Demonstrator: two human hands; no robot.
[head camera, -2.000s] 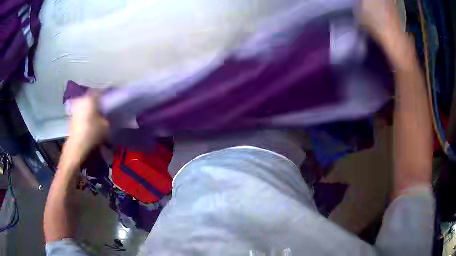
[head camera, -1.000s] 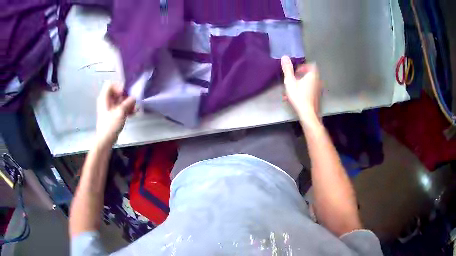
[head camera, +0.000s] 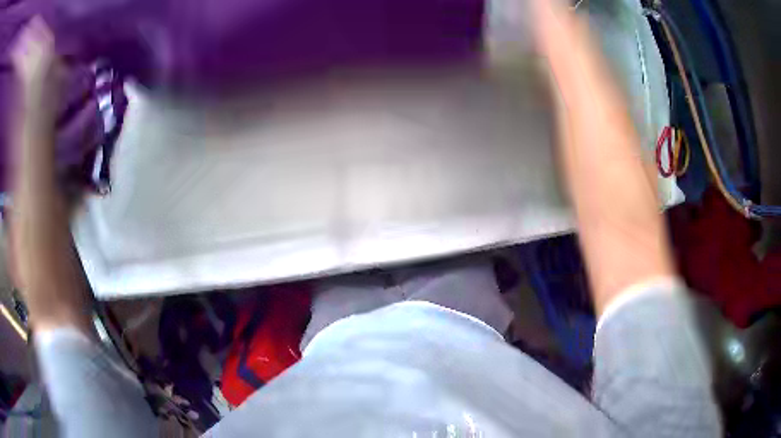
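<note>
A purple garment panel (head camera: 325, 34) lies across the far part of the pressing table (head camera: 342, 188) and is cut off by the top edge of the picture. It is blurred, with its smooth purple side up. My left hand (head camera: 36, 47) is at the far left, blurred, over purple cloth; its grip cannot be made out. My right arm reaches forward past the panel's right end, and my right hand is cut off by the top edge.
A purple garment stack (head camera: 77, 128) with pale strips is at the table's left end. Red and yellow scissor handles (head camera: 672, 152) lie at the right corner. A blue hose and tan line (head camera: 692, 85) run down the right side. A red bundle (head camera: 265, 338) is below the table.
The purple panel has moved away from me to the far part of the table, and its pale lining no longer shows. Both arms have reached forward, the left one also further left.
</note>
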